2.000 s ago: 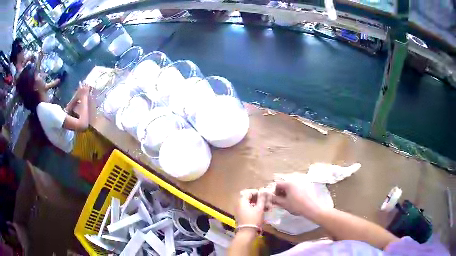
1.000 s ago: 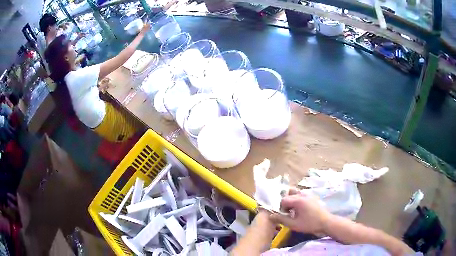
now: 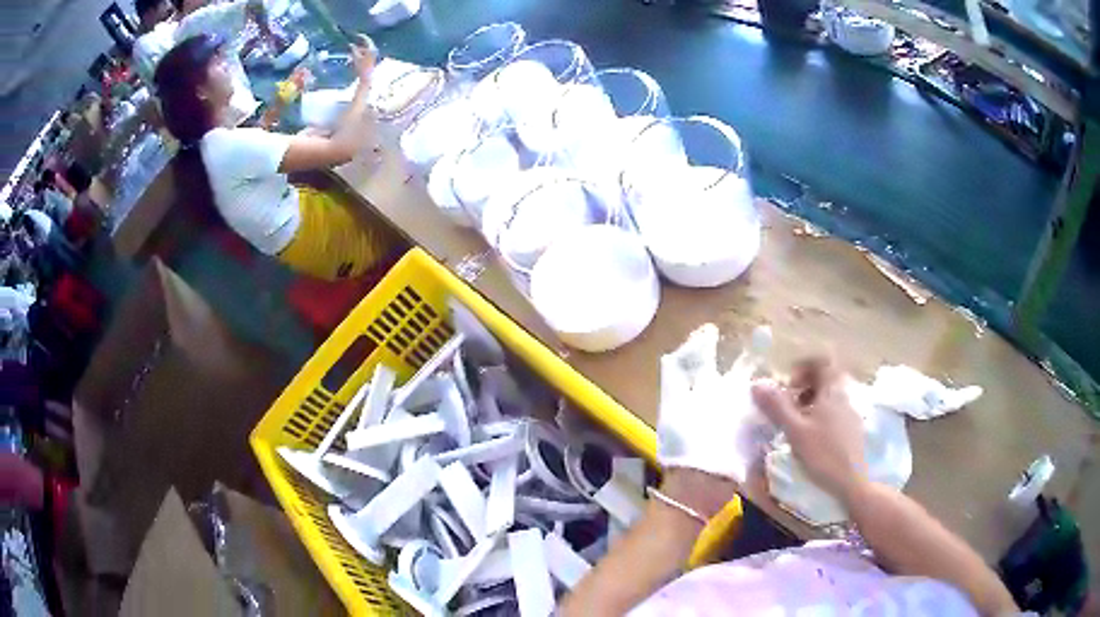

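My left hand [image 3: 709, 407] wears a white knit glove, its fingers raised and spread above the bench edge, beside the yellow crate [image 3: 519, 335]. My right hand [image 3: 825, 424] is bare and blurred, close beside the gloved hand. Its fingers are bent; whether they pinch the glove cannot be told. A crumpled white cloth [image 3: 890, 456] lies on the bench behind and beside my right hand, with a white glove-like piece [image 3: 926, 393] at its far side. The crate holds loose white and grey strip and ring parts [image 3: 464, 488].
Round white bowls with clear rims [image 3: 595, 287] stand grouped on the cardboard-covered bench [image 3: 832, 280]. A dark green motor [image 3: 1040, 560] with a white wheel is at right. The green conveyor [image 3: 832, 133] runs behind. A person in white [image 3: 250, 181] works at upper left.
The white glove, earlier held bunched between both hands, is now on my left hand. My right hand has moved to its right side. The view has shifted; the person at left has drawn an arm back.
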